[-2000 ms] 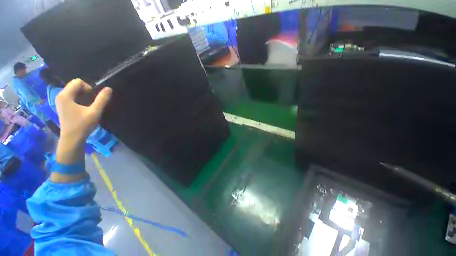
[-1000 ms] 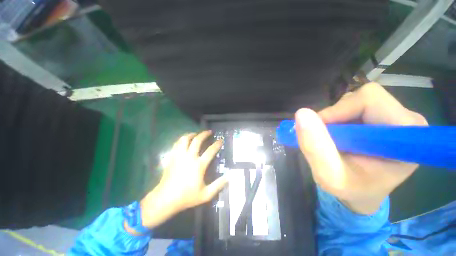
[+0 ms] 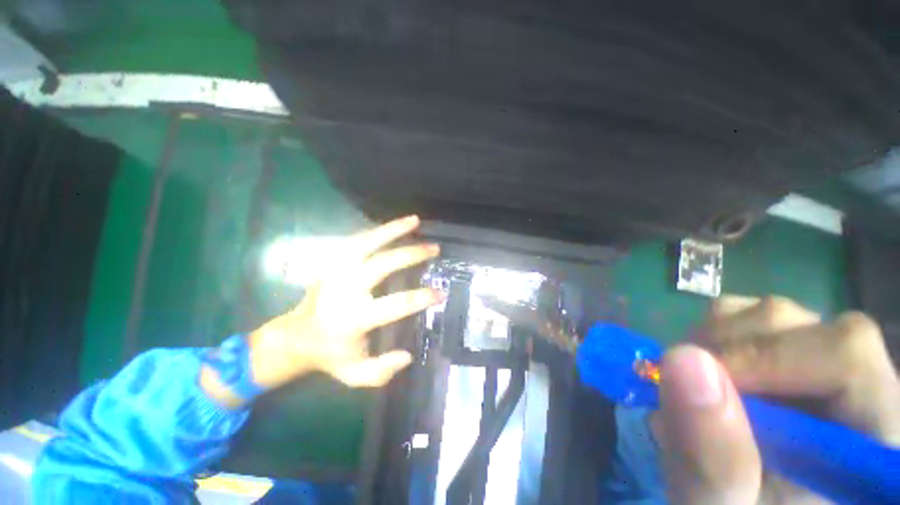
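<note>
An opened flat device lies in a black tray (image 3: 383, 444), with silvery battery panels (image 3: 460, 419) in its near part and a black strip (image 3: 484, 444) running diagonally over them. A shiny circuit board area (image 3: 508, 283) is at its far end. My right hand (image 3: 780, 385) grips the thick blue handle of a soldering iron (image 3: 617, 363); its blurred metal tip points left over the device's far part. I cannot tell if it touches. My left hand (image 3: 340, 316) is spread with fingers apart over the tray's left edge, holding nothing visible. It wears a blue wrist band (image 3: 232, 365).
A tall black stack of trays (image 3: 553, 118) stands right behind the work. Another black stack (image 3: 39, 237) is at the far left. A small silvery square (image 3: 701, 266) lies on the green mat (image 3: 207, 237) at the right, beside a small round dark holder (image 3: 731, 226). A pale rail (image 3: 178, 92) runs behind.
Both hands have come over the device, the right one with the iron. Since the middle frame, the right hand has moved lower and nearer the camera, and the metal tip now shows over the device.
</note>
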